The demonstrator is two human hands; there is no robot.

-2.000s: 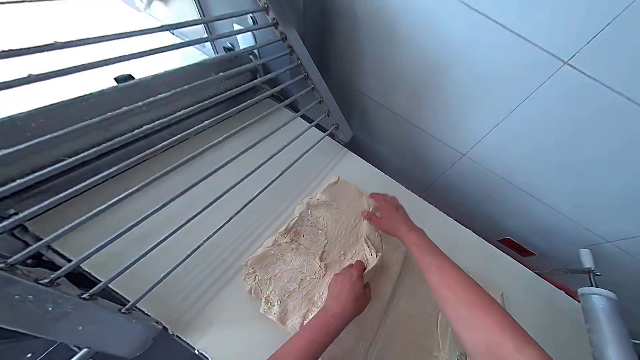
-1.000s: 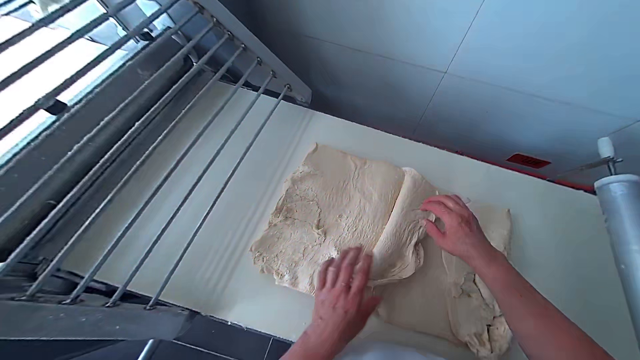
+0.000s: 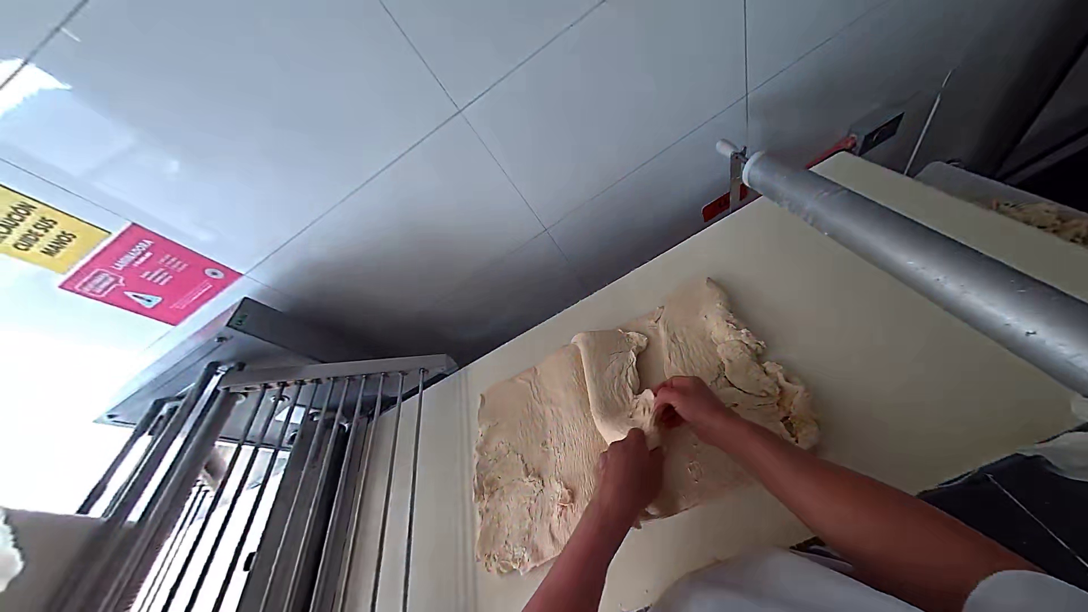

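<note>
A wide, rough-edged slab of dough (image 3: 544, 416) lies on the pale belt of a dough sheeter (image 3: 858, 340). Across its middle, a flap of dough (image 3: 605, 374) is folded over. My left hand (image 3: 631, 472) grips the near end of this flap, fingers curled and thumb side up. Close beside it on the right, my right hand (image 3: 690, 408) pinches the flap's edge, its fingertips partly hidden. More dough, with a lumpy, torn edge (image 3: 756, 374), spreads to the right of my hands.
A metal bar guard (image 3: 365, 459) stands at the left over the belt. A long metal roller (image 3: 918, 263) crosses the right side. The tiled wall (image 3: 476, 170) runs along the far edge, with yellow and pink warning signs (image 3: 153, 274) at the left. A tray (image 3: 1020, 200) is at the far right.
The flap that lay folded on the slab one second ago is now bunched between both hands. My left hand, spread on the dough then, has closed on it. The view has swung widely.
</note>
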